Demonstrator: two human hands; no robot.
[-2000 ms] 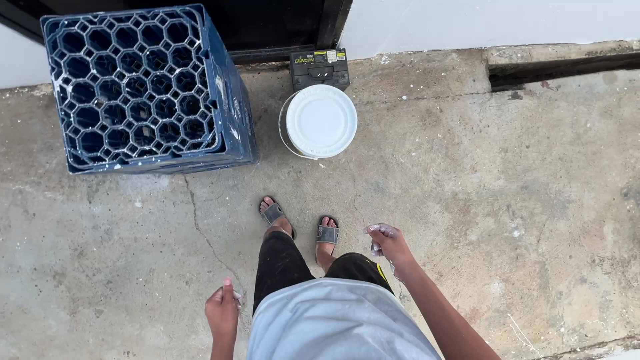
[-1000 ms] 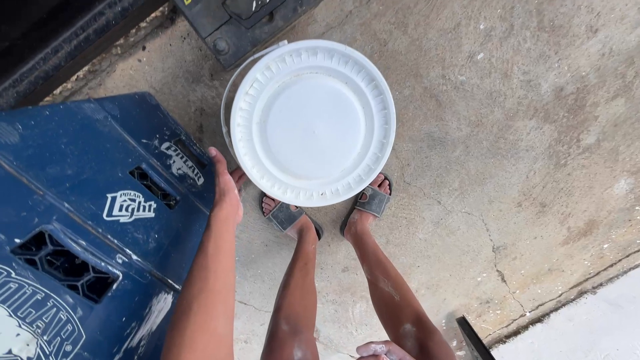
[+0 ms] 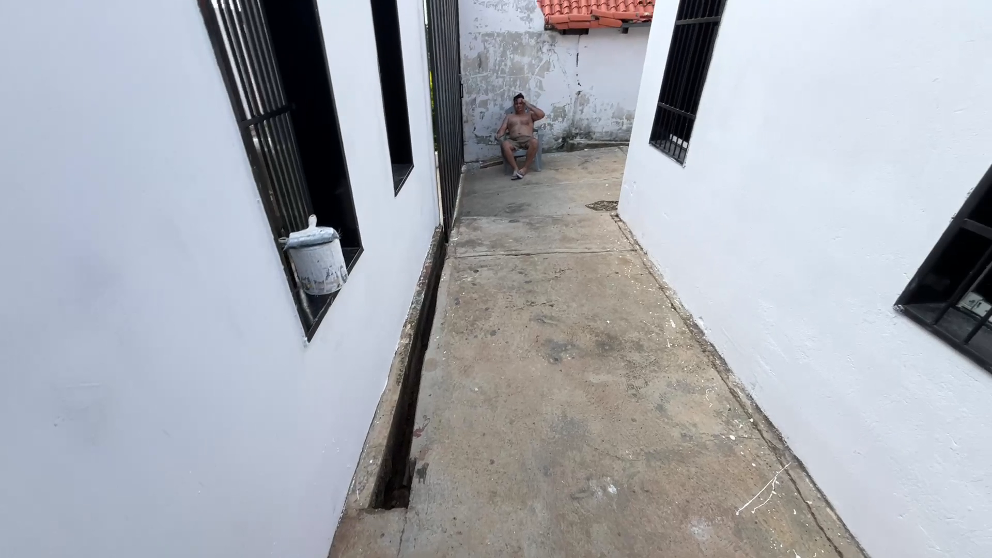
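Note:
Neither my left hand nor my right hand is in the head view now, so what they hold or touch cannot be seen. A paint-stained white bucket (image 3: 318, 267) stands on the sill of a barred window in the left wall. Something with a pale upright handle (image 3: 312, 223), perhaps a brush, lies across its top.
A concrete walkway (image 3: 558, 372) runs between the white left wall (image 3: 155, 310) and right wall (image 3: 775, 194). An open drain channel (image 3: 411, 387) follows the left wall. A person (image 3: 519, 132) sits on a chair at the far end. Barred windows (image 3: 686, 77) are set in the right wall.
The view has swung up from the floor to the passage ahead. My hands, the blue crate and the white lidded bucket on the floor have left the view.

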